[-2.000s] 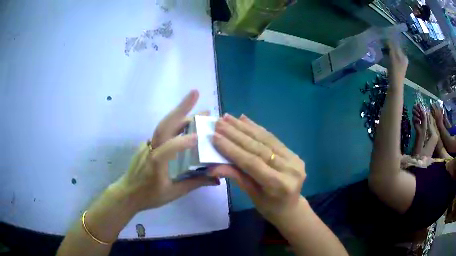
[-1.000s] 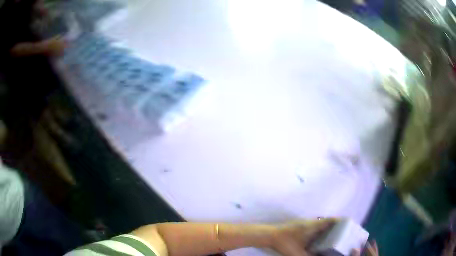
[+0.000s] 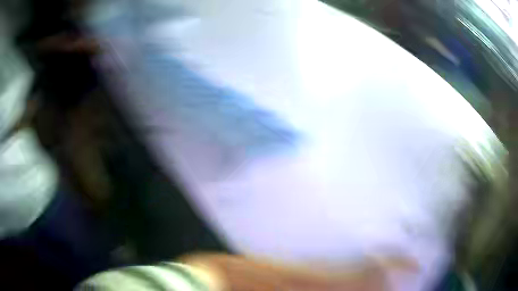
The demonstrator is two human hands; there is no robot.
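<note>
The whole view is strongly blurred. My left hand shows as a smear at the bottom right edge, with the forearm and a green-striped sleeve reaching in from the lower left. The frame does not show clearly whether its fingers hold a box. My right hand is out of the picture. Rows of light blue-white boxes lie on the white table, left of the middle; single boxes cannot be told apart.
Another person's arm shows at the upper left, and pale clothing at the left edge. A dark gap runs along the table's left edge. A blurred yellowish piece stands at the right.
The view has swung from the teal belt to the table with the box rows. Since one second ago, the rows have shifted right in view, and the box by my hands no longer shows clearly.
</note>
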